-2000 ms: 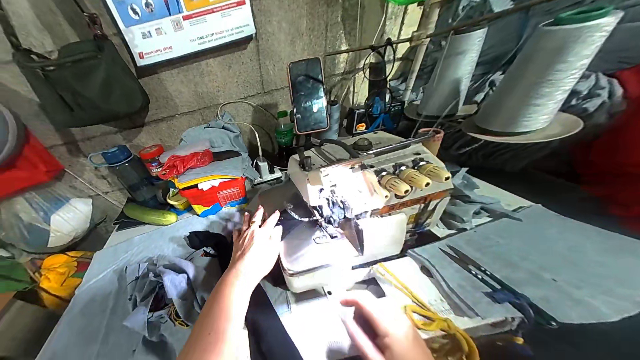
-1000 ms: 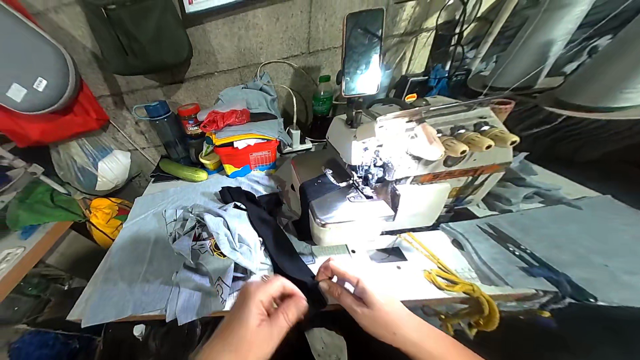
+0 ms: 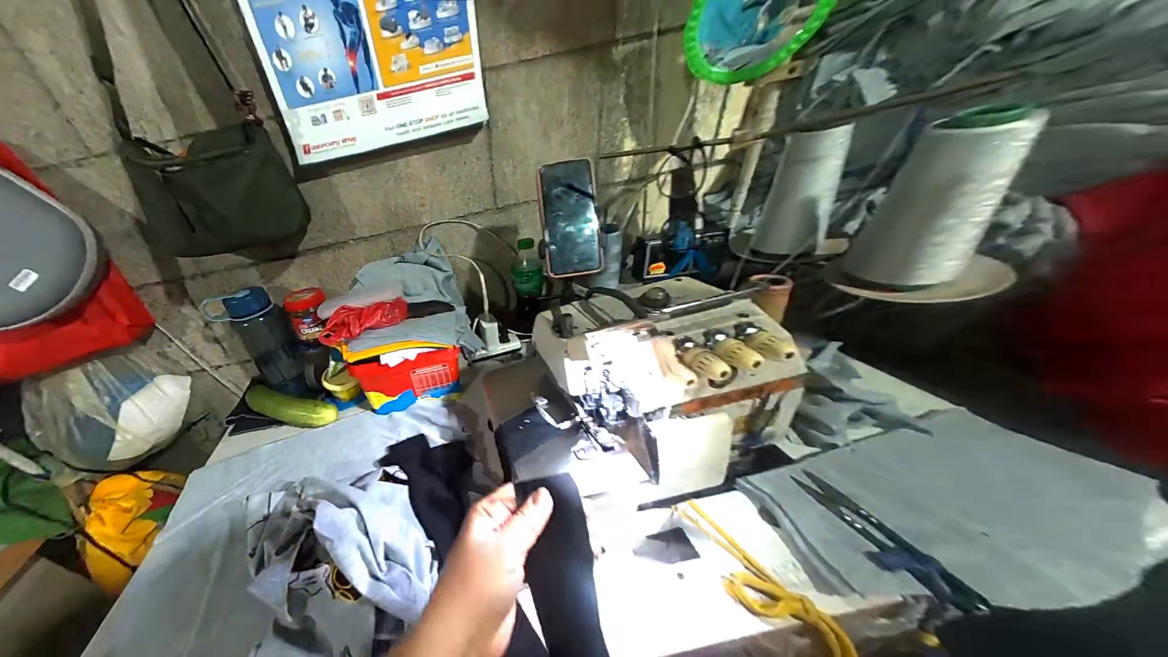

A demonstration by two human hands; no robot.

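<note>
An overlock sewing machine (image 3: pixel 675 365) stands on the table, its lamp lighting the needle area. Just in front of its bed, my left hand (image 3: pixel 497 557) pinches a strip of black fabric (image 3: pixel 561 566) between thumb and fingers. The strip hangs down toward the table's front edge. More black fabric (image 3: pixel 433 493) lies to the left, beside a crumpled heap of grey cloth (image 3: pixel 365 538). My right hand is out of the picture.
Scissors (image 3: pixel 885 538) and yellow cord (image 3: pixel 776 593) lie right of the machine's front. Large thread cones (image 3: pixel 949 192) stand behind at right. A water bottle (image 3: pixel 265 338), cucumber (image 3: pixel 292 406) and red basket (image 3: pixel 406 374) sit back left. A phone (image 3: pixel 570 219) stands upright behind the machine.
Both hands were together at the black fabric near the front edge one second ago. Now my left hand holds the strip closer to the machine bed, and my right hand has left the view.
</note>
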